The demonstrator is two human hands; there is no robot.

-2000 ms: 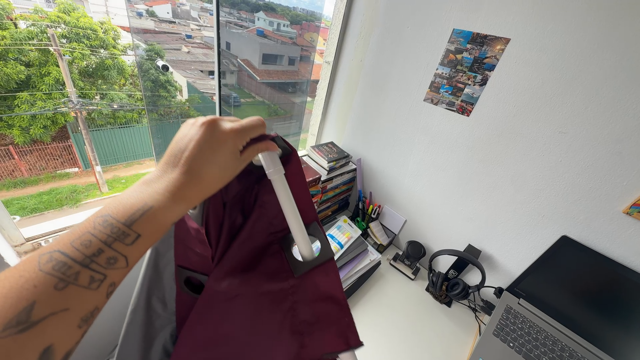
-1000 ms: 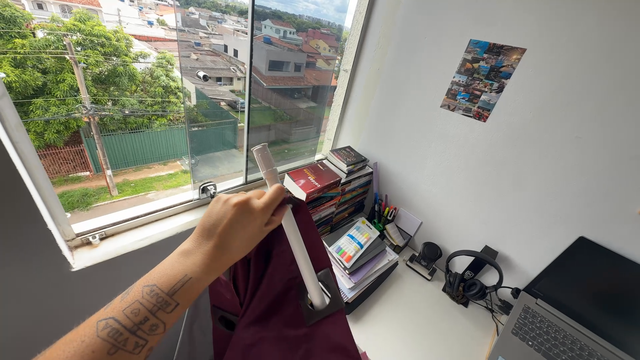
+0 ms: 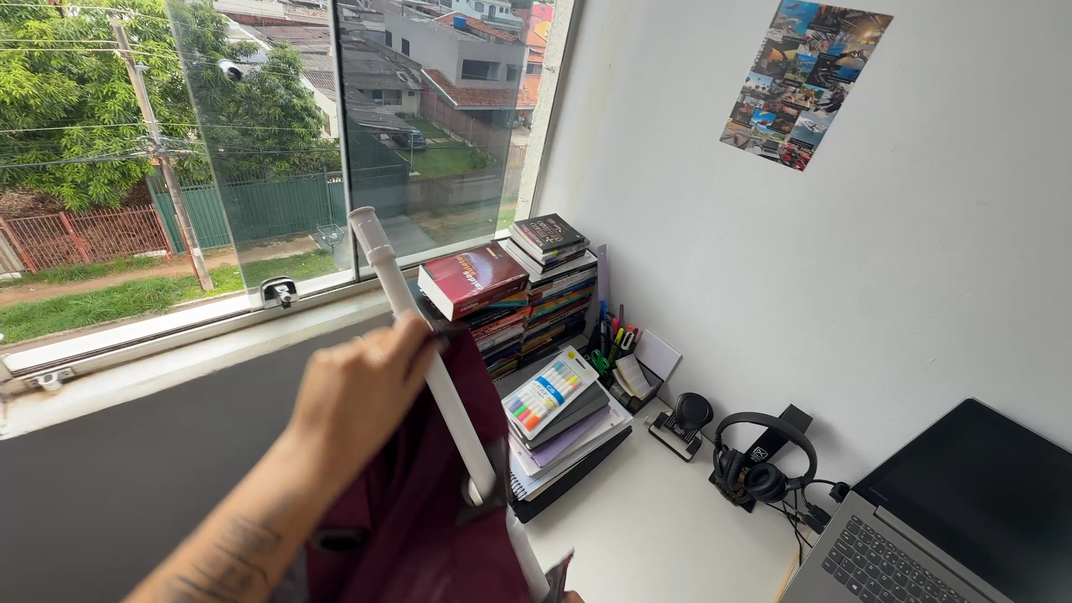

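Note:
A white plastic tube (image 3: 452, 410) slants down through a dark-edged opening (image 3: 481, 494) in maroon fabric (image 3: 419, 536); its wider end cap (image 3: 368, 230) sticks up in front of the window. My left hand (image 3: 364, 385), slightly blurred, is closed on the fabric's upper edge against the tube, below that cap. Lower on the cloth is a second dark-rimmed opening (image 3: 339, 538). At the bottom edge of the view, only a fingertip of my right hand (image 3: 573, 597) shows, beside a loose corner of the fabric; its grip is hidden.
Stacked books (image 3: 557, 293), notebooks with a pack of markers (image 3: 548, 394), and a pen holder (image 3: 620, 343) stand at the desk's (image 3: 636, 519) corner. Headphones (image 3: 764, 469) on a stand and a laptop (image 3: 946, 502) are to the right. A window sill (image 3: 201, 352) runs behind the left arm.
My left hand has moved down from the tube's top end, which it covered two seconds ago; the end cap now stands free above the hand.

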